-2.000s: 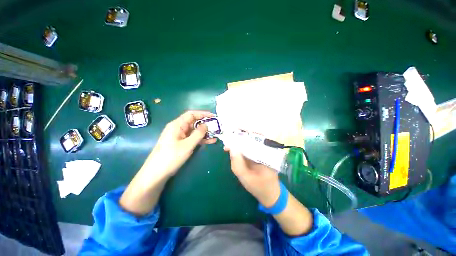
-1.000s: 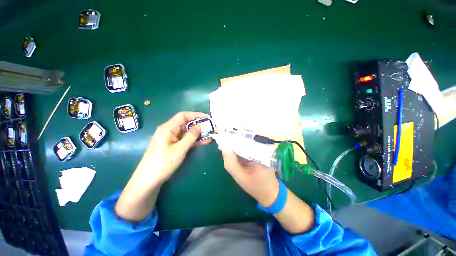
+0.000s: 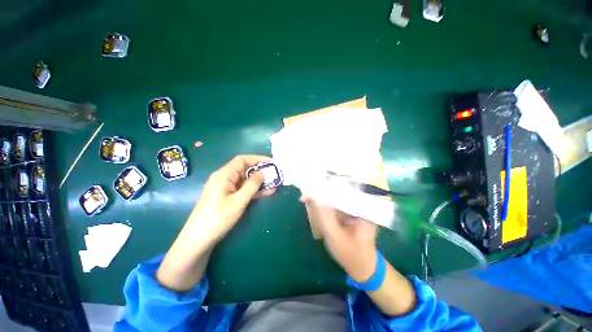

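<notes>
My left hand [image 3: 227, 198] holds a watch case [image 3: 268, 176] between thumb and fingers, its rim silver and its inside light. My right hand [image 3: 344, 237] holds the clear-white dispensing syringe [image 3: 354, 200] like a pen, just right of the case. The syringe and its green cap [image 3: 409, 217] are motion-blurred. Its tip is too blurred to place exactly, but it appears apart from the case. A dark cord runs along the syringe. White paper [image 3: 331, 142] lies on tan cardboard [image 3: 324, 113] beyond and under the syringe.
Several cases [image 3: 172, 162] lie at left and far left. A black blister tray [image 3: 29, 240], metal rail [image 3: 45, 110], thin stick [image 3: 81, 155] and paper scraps [image 3: 105, 245] are at left. The black dispenser [image 3: 487, 175] stands right, with a clear hose [image 3: 457, 238]. Blue cloth [image 3: 539, 262] shows lower right.
My right hand has moved right with the syringe, away from the case. My left hand still holds the case. The view has shifted slightly.
</notes>
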